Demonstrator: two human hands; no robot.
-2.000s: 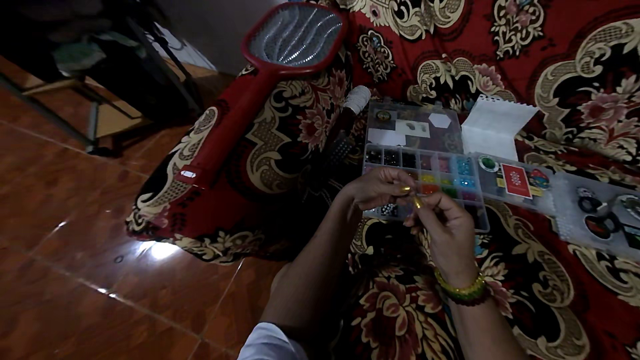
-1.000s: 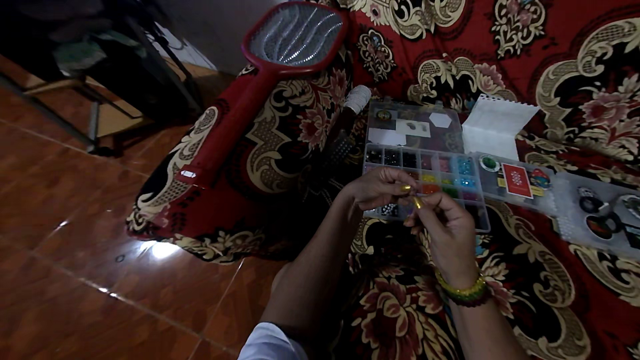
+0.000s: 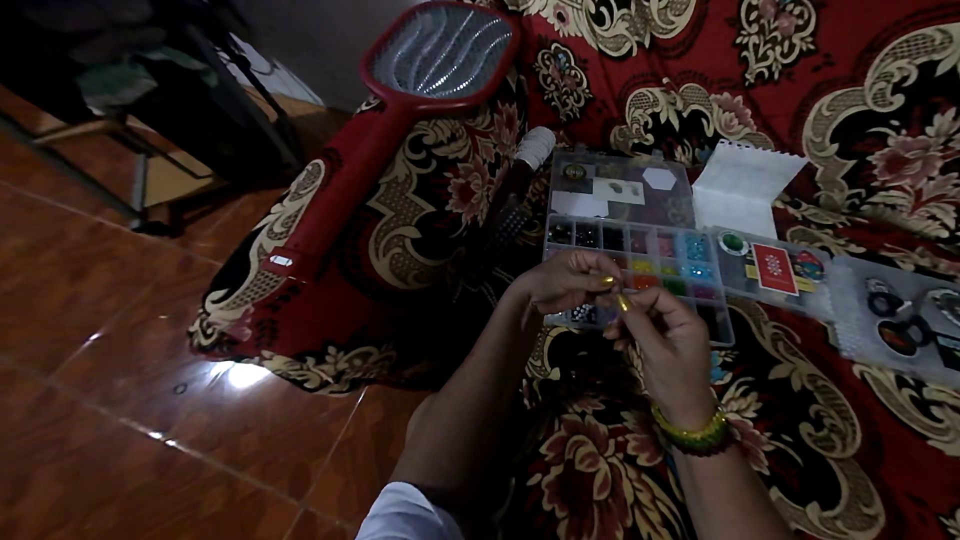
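Observation:
My left hand and my right hand meet over the near edge of a clear compartment box of beads. Thumb and fingertips are pinched together on each hand, close to one another. Something small may lie between them, but it is too small and dim to make out. Both thumbnails are gold. A yellow, green and dark beaded bracelet circles my right wrist. The box lies with its lid raised behind it, and its compartments hold black, pink, blue, yellow, orange and green beads. My hands hide part of the near compartments.
A red electric fly swatter lies along the patterned sofa's left arm. A spool of white cord is left of the box. White paper, a plastic case with a red card and a clear case with scissors are at right.

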